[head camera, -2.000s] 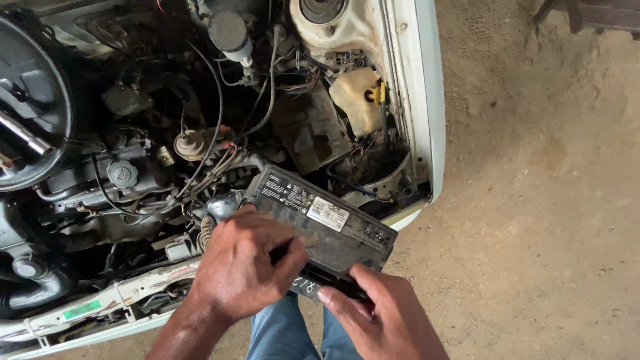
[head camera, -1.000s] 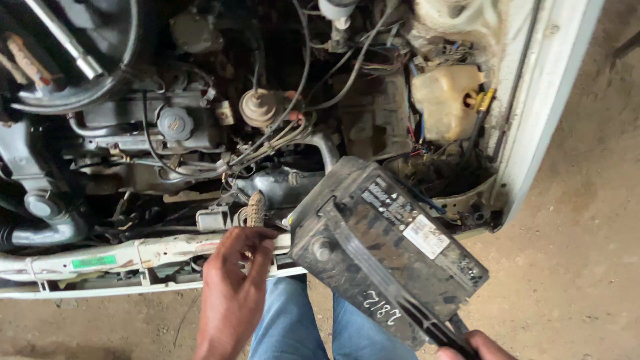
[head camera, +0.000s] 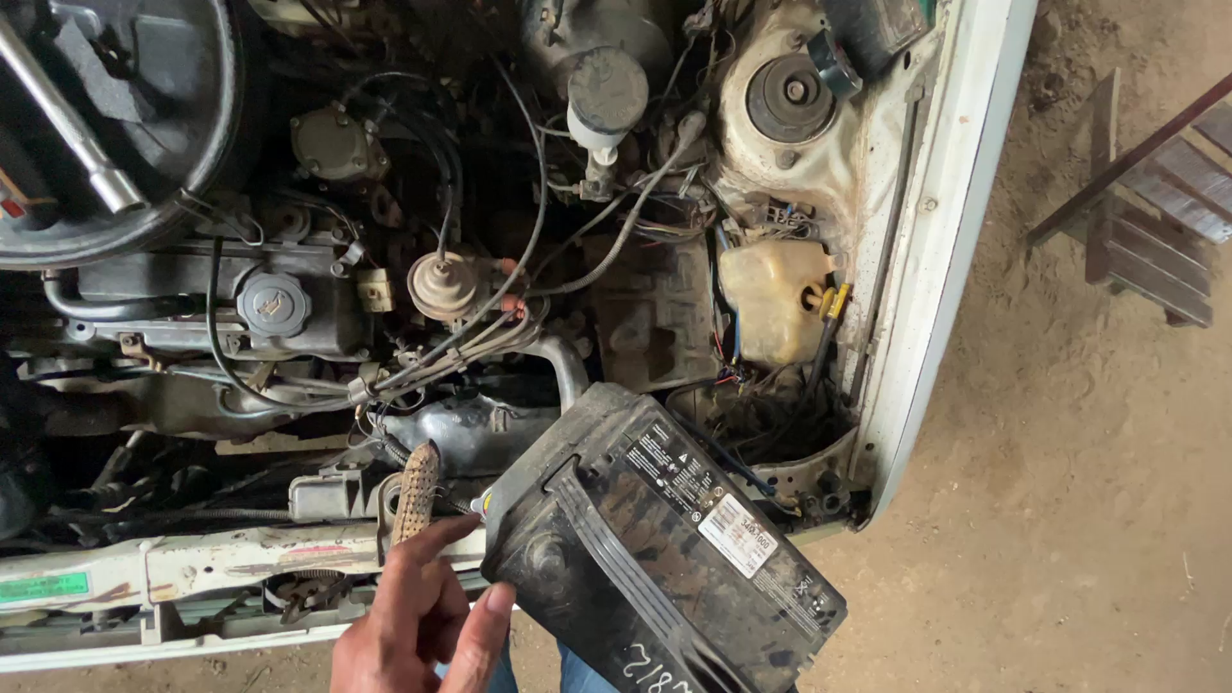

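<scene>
A dirty black car battery [head camera: 664,558] with printed labels and handwritten white marks is held over the front edge of the engine bay. Its black carry strap [head camera: 626,568] runs down towards the bottom edge of the view. Beside the battery's left corner is my left hand [head camera: 423,606], fingers apart, the index fingertip at a small yellow and white part [head camera: 481,503] there. Whether that finger touches the part is unclear. A woven, braided piece [head camera: 417,491] stands just above this hand. My right hand is out of view, beyond the frame.
White front crossmember [head camera: 241,558] and fender [head camera: 953,260] border the bay. Behind the battery lie a grimy tray [head camera: 654,308], a yellowed plastic reservoir [head camera: 778,298] and loose hoses. A socket wrench [head camera: 72,115] rests on the round black air filter housing [head camera: 192,183]. Wooden furniture [head camera: 1155,202] stands right.
Two seconds ago both hands were on the battery. My left hand has come off it and moved to its left side. My right hand, at the strap one second ago, has left the view.
</scene>
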